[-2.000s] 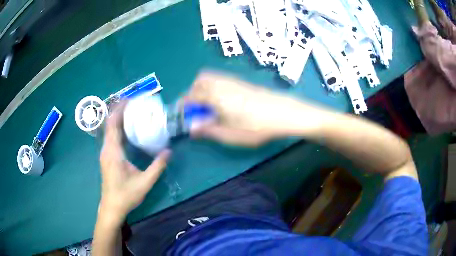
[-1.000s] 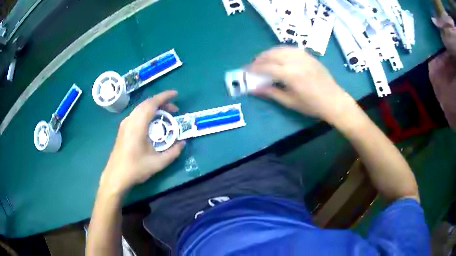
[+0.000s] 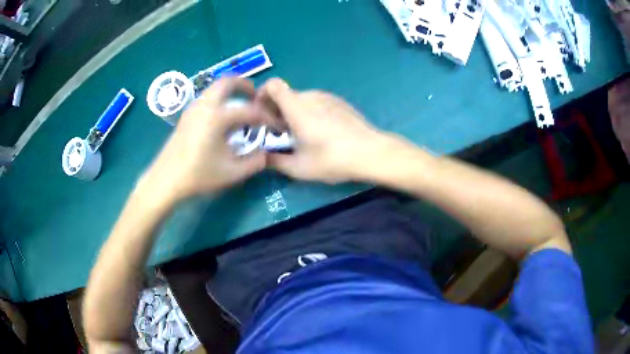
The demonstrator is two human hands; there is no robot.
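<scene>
My left hand (image 3: 211,142) and my right hand (image 3: 318,135) are close together over the green table, both around one white fan unit (image 3: 249,140). Its round head shows between my fingers on the left. The handle is mostly hidden by my right hand, so I cannot tell whether the cover is seated. Two more fan units with open handles lie to the left: a nearer one (image 3: 170,94) with a blue battery in its handle, partly behind my fingers, and a farther one (image 3: 81,157). A pile of white handle covers (image 3: 525,45) lies at the upper right.
The green table (image 3: 331,41) has a pale curved edging strip (image 3: 90,63) at the upper left. Clear tape (image 3: 276,202) is stuck near the front edge. A box of white parts (image 3: 162,321) is below the table. Part of another person (image 3: 622,104) shows at the right edge.
My right hand has brought the handle cover left to the fan unit, and both hands have closed around it. The view has shifted, showing the box of white parts below.
</scene>
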